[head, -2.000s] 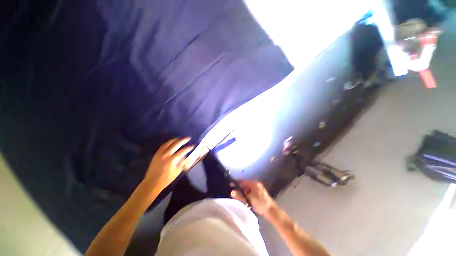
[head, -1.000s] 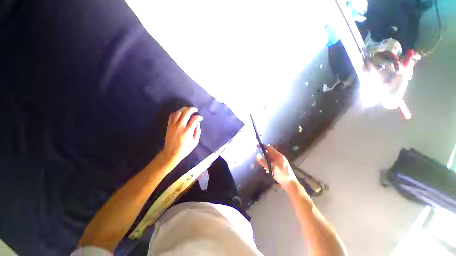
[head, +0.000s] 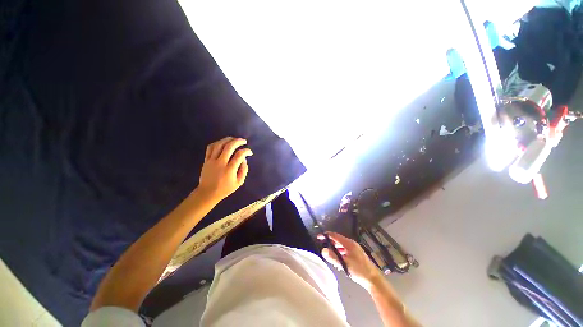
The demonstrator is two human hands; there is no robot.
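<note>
Dark navy fabric (head: 121,108) lies spread over the cutting table (head: 220,233), which shows at its worn near edge and in bright glare beyond the cloth. My left hand (head: 224,167) rests on the fabric near its right-hand corner, fingers curled and slightly apart, holding nothing that I can see. My right hand (head: 345,255) is off the table edge at lower right, closed around the handles of the black shears (head: 311,209). The blades point up and left toward the table corner, and look closed.
A white and red device (head: 527,128) sits at the end of a long metal rail (head: 481,64) at upper right. A metal frame (head: 383,246) stands on the floor near my right hand. A dark bundle (head: 550,274) lies at lower right. Scraps lie on the floor.
Over the two seconds, the fabric edge has come down flat over the table corner. Since one second ago, my right hand and the shears have moved down, away from the corner. My left hand stays on the cloth.
</note>
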